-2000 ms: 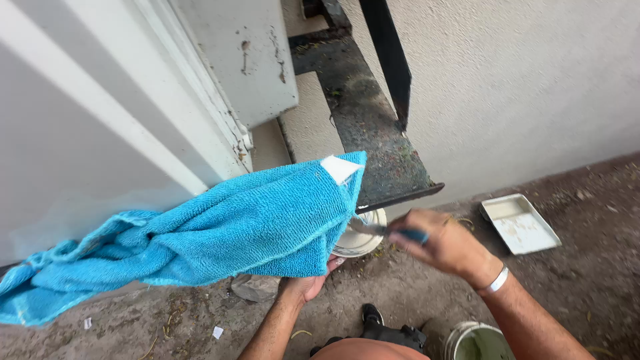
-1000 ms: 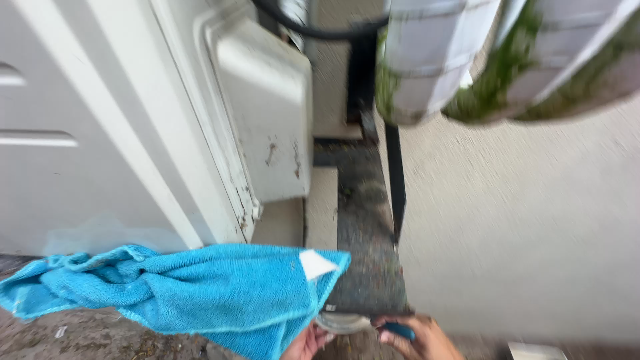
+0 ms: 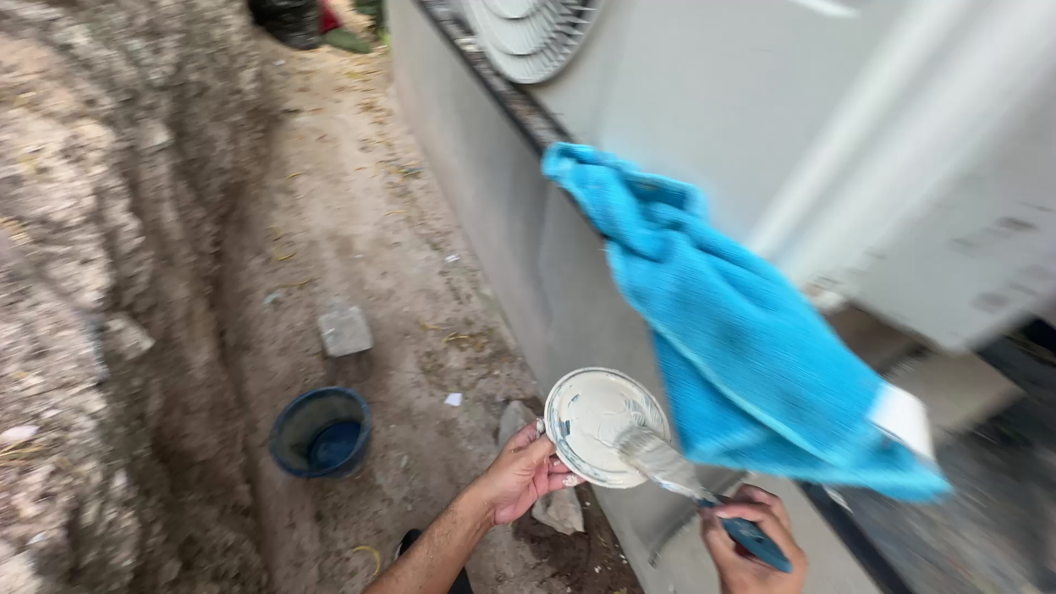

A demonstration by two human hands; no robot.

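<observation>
My left hand grips the left edge of a round lid smeared with off-white paint, and paint flecks mark its fingertips. In my right hand is the dark blue handle of a paintbrush; its paint-coated bristles rest on the lid's right side. A bright blue towel with a white tag hangs over the ledge just above the lid and brush.
The white metal unit stands on a ledge over a grey wall. On the dirt path are a blue bucket and a concrete block. A rough earth bank rises at left; a black bag lies far off.
The view has swung far round to the dirt path and bucket. The brush, held apart from the towel in my right hand throughout, now has its bristles plainly on the lid.
</observation>
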